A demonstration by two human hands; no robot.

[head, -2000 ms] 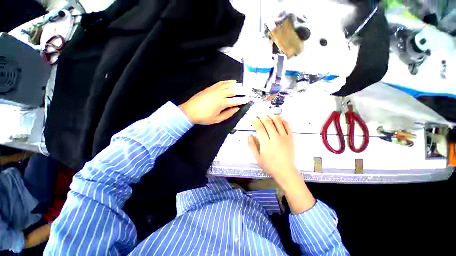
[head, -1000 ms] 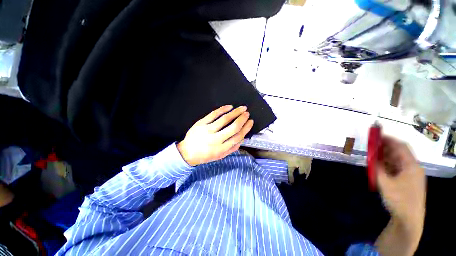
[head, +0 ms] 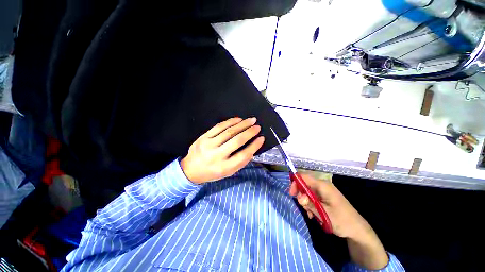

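The black fabric garment piece (head: 159,90) lies over the left of the white table and hangs over its front edge. My left hand (head: 222,151) rests flat on it near its right corner, fingers slightly apart. My right hand (head: 332,204) holds the tailor's scissors (head: 311,197) by the red handles. Their silver blade points up and left and lies over the cloth's corner, just right of my left fingertips. Whether a second blade is under the cloth cannot be seen.
The sewing machine head (head: 425,37) stands at the upper right, with its needle area (head: 372,62) above the table. Small orange-handled tools (head: 462,139) lie at the right. Brown tape pieces (head: 373,160) are near the front edge, by the tape ruler (head: 340,169).
The machine now stands farther right in view. My right hand has taken the scissors from the table and brought them left to the cloth's corner. My left hand has moved off the needle area onto the cloth.
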